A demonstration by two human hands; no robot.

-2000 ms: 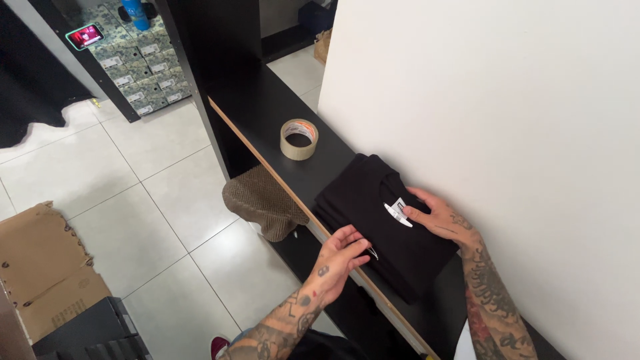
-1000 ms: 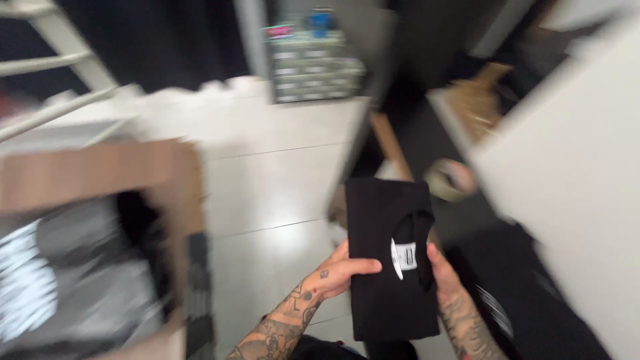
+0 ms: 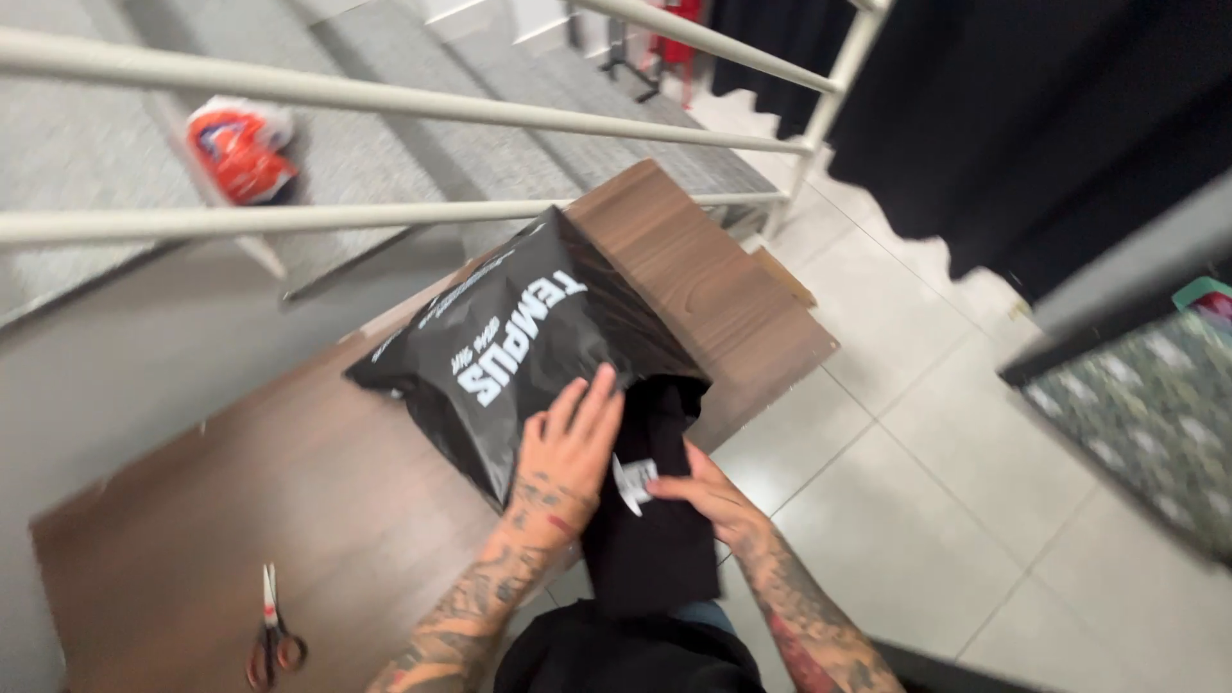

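Observation:
A black plastic mailer bag (image 3: pixel 525 332) with white lettering lies puffed out on the wood-grain table (image 3: pixel 289 481). At its open mouth is a folded black T-shirt (image 3: pixel 650 558), its far end inside the bag's mouth and a white tag (image 3: pixel 635 481) showing. My right hand (image 3: pixel 712 496) grips the shirt's right side, thumb over the tag. My left hand (image 3: pixel 568 452) rests with fingers extended on the bag near its opening, beside the shirt; whether it also pinches the plastic cannot be told.
Scissors (image 3: pixel 272 630) with dark handles lie at the table's near left. Beyond the table run white metal railings (image 3: pixel 385 96) and grey steps, with a red and white plastic package (image 3: pixel 236 154) on them. A black curtain (image 3: pixel 1049 115) hangs at the upper right, above the tiled floor.
The folded shirt, on the black shelf two seconds ago and then held up in both hands, is now at the bag's mouth. My left hand has moved onto the bag. The view has swung left.

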